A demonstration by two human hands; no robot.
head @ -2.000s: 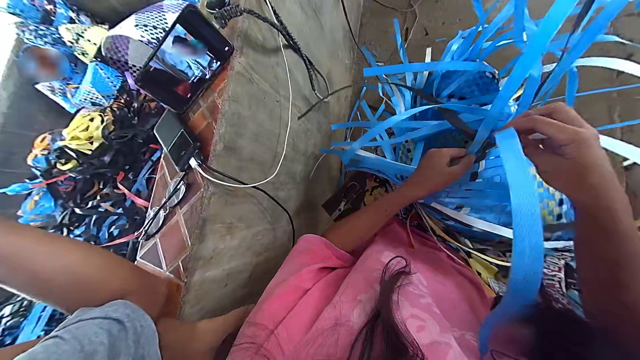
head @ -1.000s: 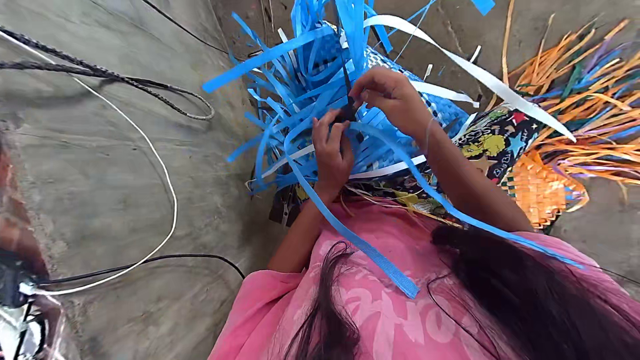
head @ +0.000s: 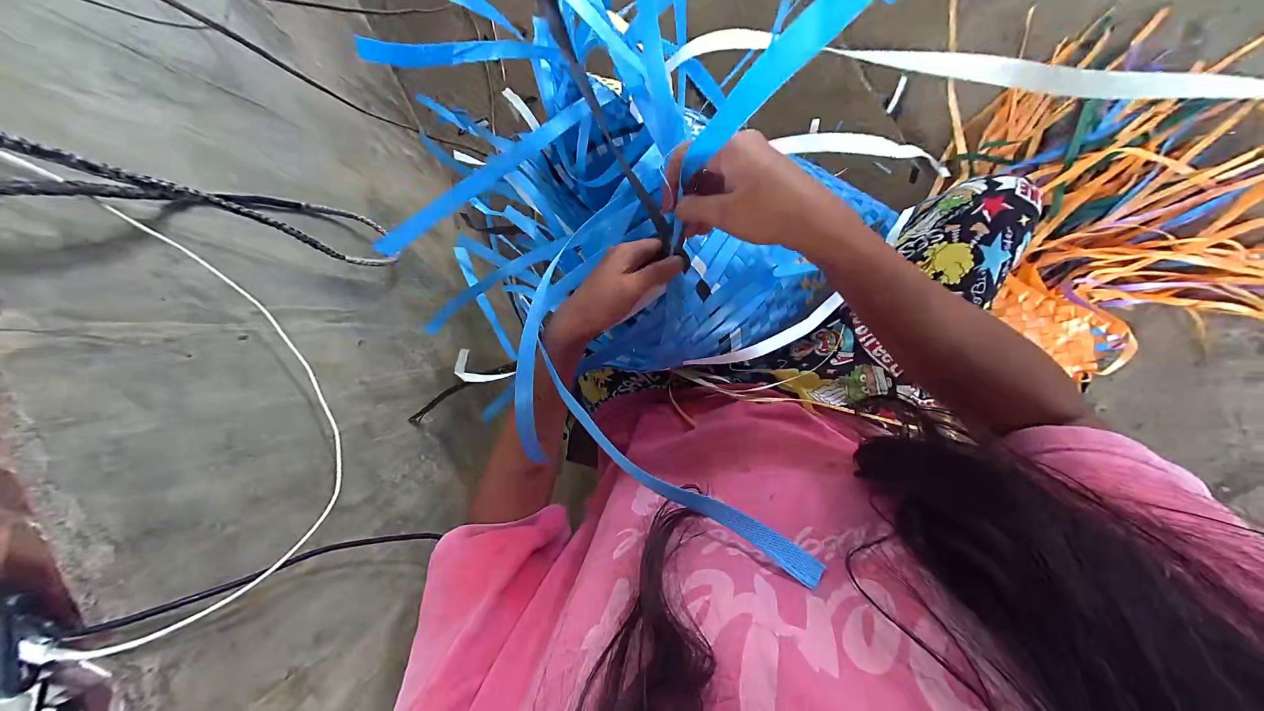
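A partly woven piece of blue plastic strapping rests over my lap, its loose blue and white strips fanning out at the top. My left hand pinches strips at the weave's edge, beside a dark strip. Just above and to the right, my right hand grips a wide blue strip between thumb and fingers. One long blue strip curls down over my pink shirt. The fingertips of both hands are close together, and the crossing under them is partly hidden.
An orange woven piece with many loose strips lies on the floor at the right. Black braided cords and a white cable cross the concrete surface at the left. Long dark hair hangs over the shirt.
The view has swung right since two seconds ago. My right hand has lifted a wide blue strip upward, while my left hand stays at the weave.
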